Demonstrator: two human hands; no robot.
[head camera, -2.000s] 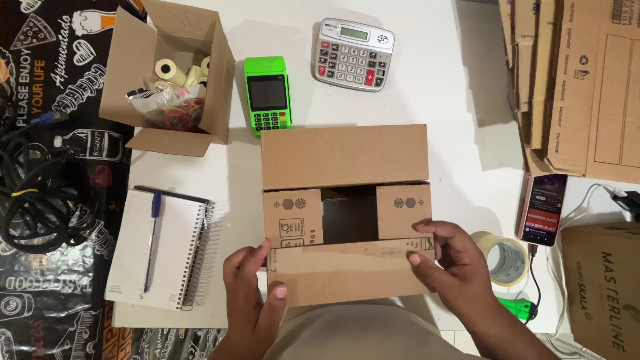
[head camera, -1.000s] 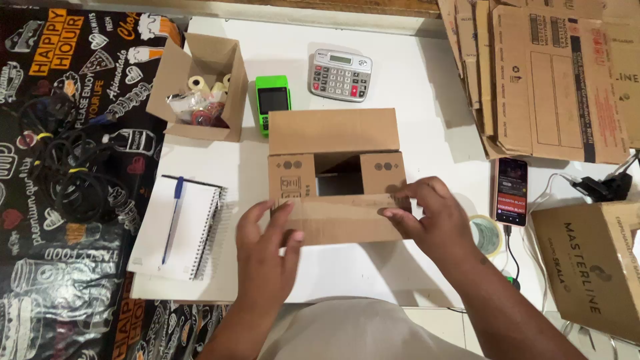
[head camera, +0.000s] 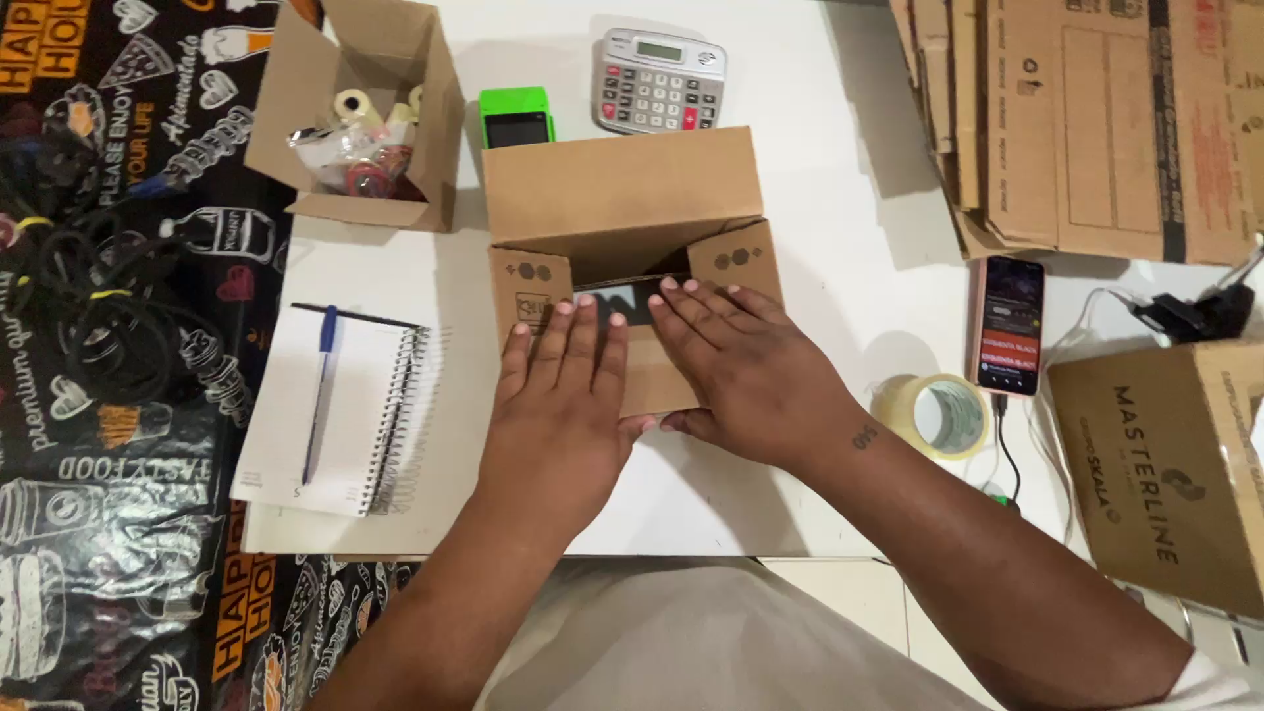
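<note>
A small cardboard box (head camera: 622, 188) stands on the white table with its far flap raised and its two side flaps folded inward. Between them a dark gap shows part of the inside. My left hand (head camera: 563, 425) lies flat on the near left part of the box, fingers spread and pointing away from me. Beside it, my right hand (head camera: 736, 365) presses on the near right part, its fingertips at the edge of the gap. The thumbs are close together at the near side. The near flap is mostly hidden under both hands.
Behind the box are a green card terminal (head camera: 516, 117) and a calculator (head camera: 659, 81). On the left are an open carton (head camera: 434, 118) with paper rolls, and a spiral notebook (head camera: 346, 405) with a pen. At right lie clear tape (head camera: 978, 415), a phone (head camera: 1007, 326), flattened cardboard (head camera: 1096, 128) and a printed carton (head camera: 1145, 474).
Both hands have moved from the sides of the near flap onto its top, closer together and flat. The near flap, wide across the front before, is now mostly covered by them.
</note>
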